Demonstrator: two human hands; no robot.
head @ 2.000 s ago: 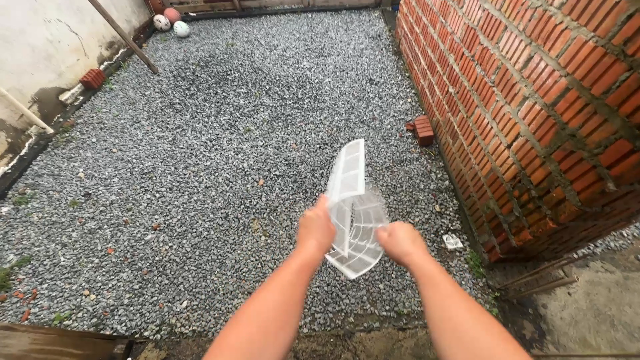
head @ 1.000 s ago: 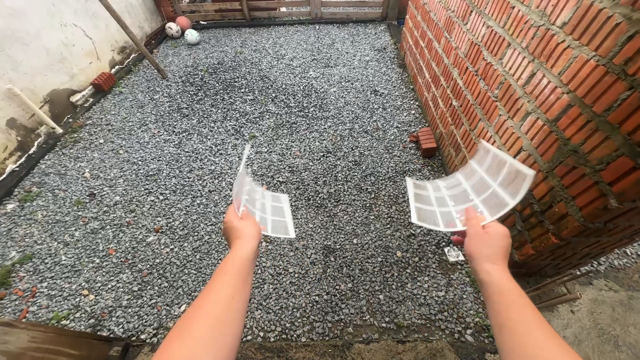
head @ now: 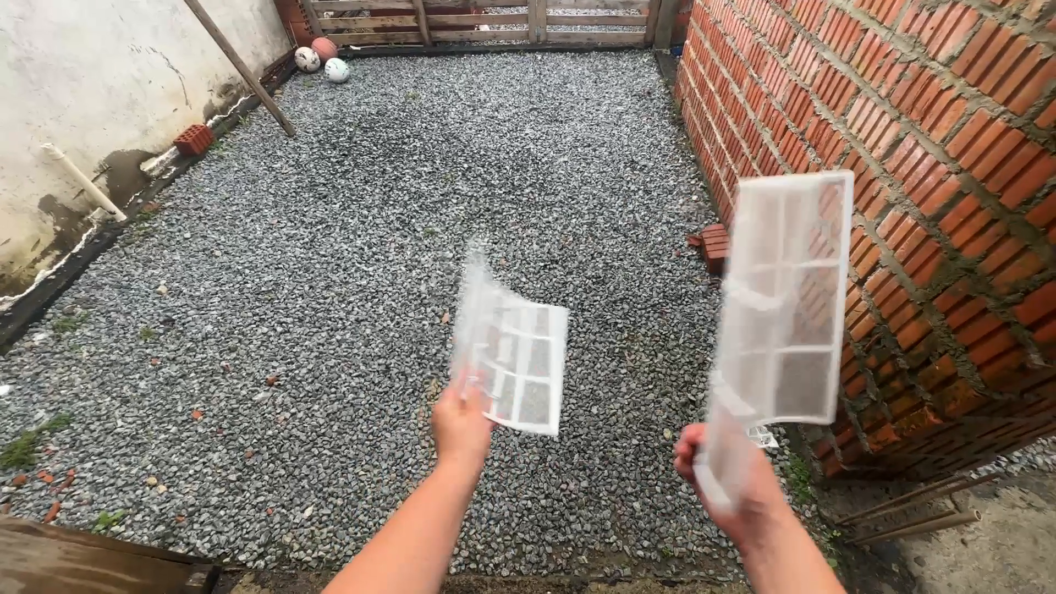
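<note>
A curved white mesh filter panel [head: 528, 355] with a plastic grid frame is in my left hand [head: 464, 425], which grips its lower left part. My right hand [head: 730, 470] holds a second white mesh filter panel [head: 788, 305] by its lower end. That panel stands roughly upright, bent along its length and partly blurred, in front of the brick wall. The two panels are apart, both held above the gravel. Part of my right hand is hidden behind the panel's lower edge.
Grey gravel [head: 396, 289] covers the ground. A hollow-brick wall [head: 932, 165] rises at right, with a loose brick [head: 714, 247] by its base. A wooden pole [head: 239, 66] leans at the left wall [head: 107, 66]. Several balls [head: 336, 70] lie near a slatted wooden fence [head: 487, 25].
The panels overlapped two seconds ago, then were spread wide apart. Now my left hand has moved back toward the middle, and the right panel has turned from lying crosswise to upright.
</note>
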